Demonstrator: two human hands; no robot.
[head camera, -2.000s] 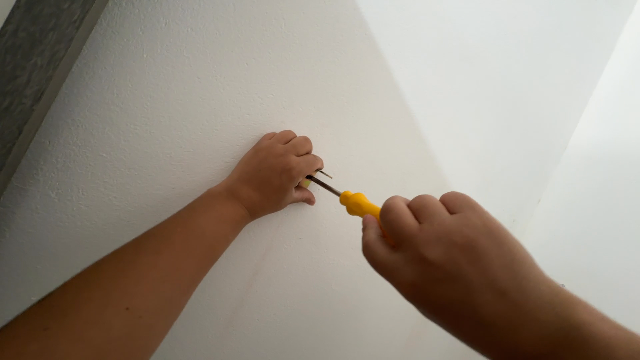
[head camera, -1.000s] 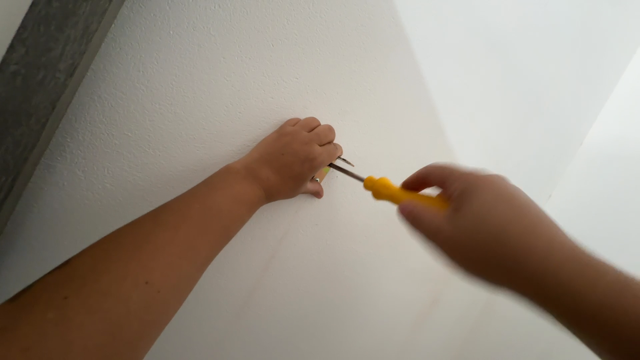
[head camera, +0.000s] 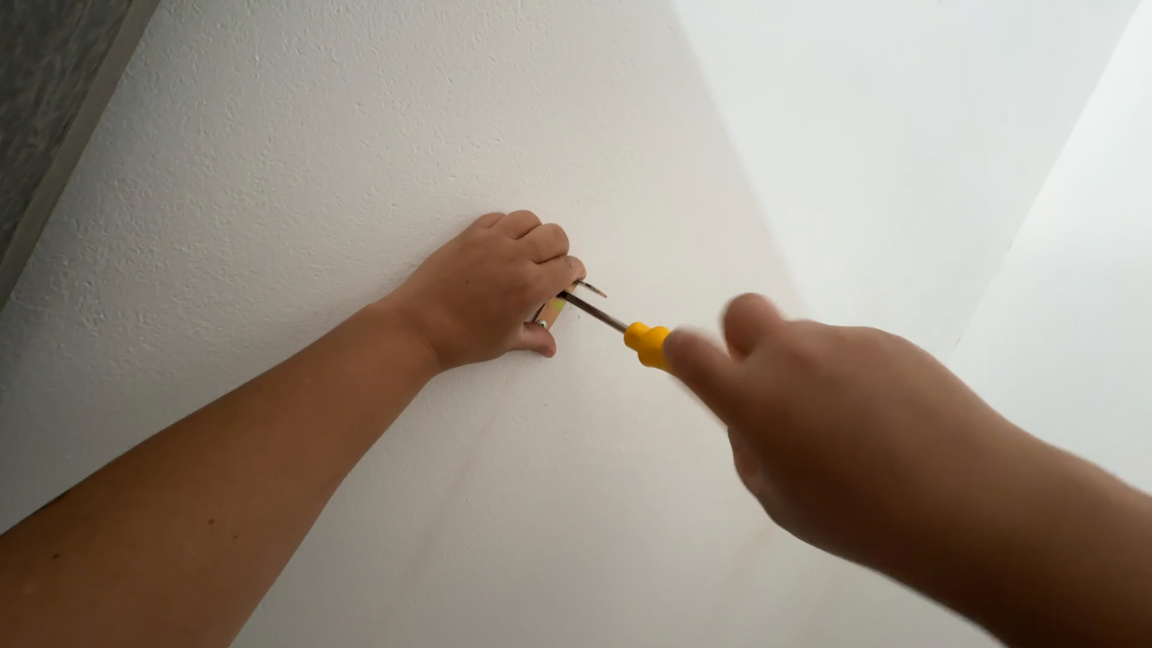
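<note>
Against a white textured wall, my left hand (head camera: 495, 292) holds a small fitting (head camera: 550, 311), with a yellowish patch and a bit of metal showing between thumb and fingers; most of it is hidden. A thin metal piece (head camera: 591, 288) sticks out past my forefinger. My right hand (head camera: 837, 423) is closed around the yellow handle of a screwdriver (head camera: 646, 344). Its metal shaft runs up and left to the fitting beside my left fingers, where the tip is hidden. The right fingers are slightly blurred.
The white wall (head camera: 297, 180) fills most of the view. A dark grey mottled surface with a lighter edge strip (head camera: 76, 148) crosses the upper left corner. On the right, a brighter white surface (head camera: 882, 135) meets another along a slanting line.
My right hand opened its fingers partly on the yellow handle one second ago and is now wrapped further around it. The left hand stays at the fitting. The view has shifted slightly.
</note>
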